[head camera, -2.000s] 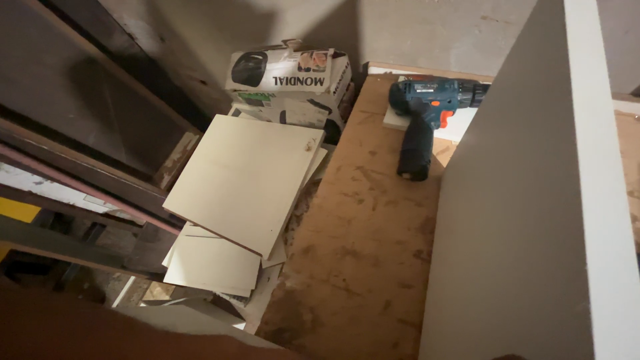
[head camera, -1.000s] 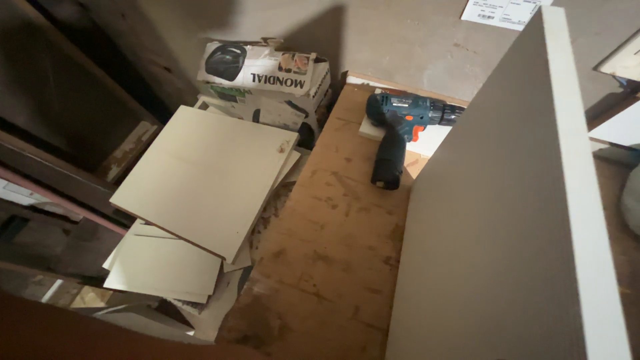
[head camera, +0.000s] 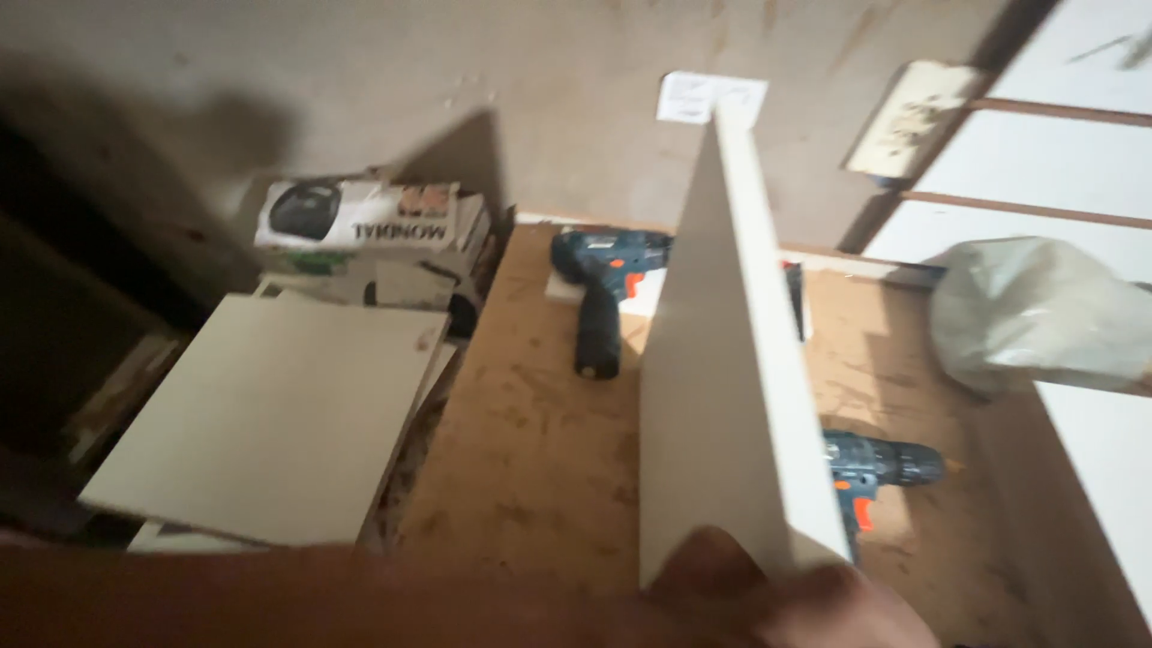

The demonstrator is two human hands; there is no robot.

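Observation:
A white-edged board (head camera: 738,360) stands on its edge across the brown wooden work surface. My left arm reaches in from the left along the bottom, and my left hand (head camera: 792,603) grips the near end of that board, blurred. Left of the board, a blue and black cordless drill (head camera: 598,279) lies on its side on a small white piece. A second cordless drill (head camera: 886,463) lies to the right, partly hidden behind the board, its chuck pointing right. My right hand is out of view.
Stacked white panels (head camera: 279,414) lie at the left, below printed Mondial cardboard boxes (head camera: 360,216). The brown surface (head camera: 522,450) meets a wall with a paper label (head camera: 688,97). At the right are a translucent plastic bag (head camera: 1035,306), white boards (head camera: 1062,162) and a stained pale plate (head camera: 913,121).
The view has swung to the right, bringing the second drill and the whole bag into sight. My left hand now shows on the near end of the board; earlier only a blurred arm showed at the bottom.

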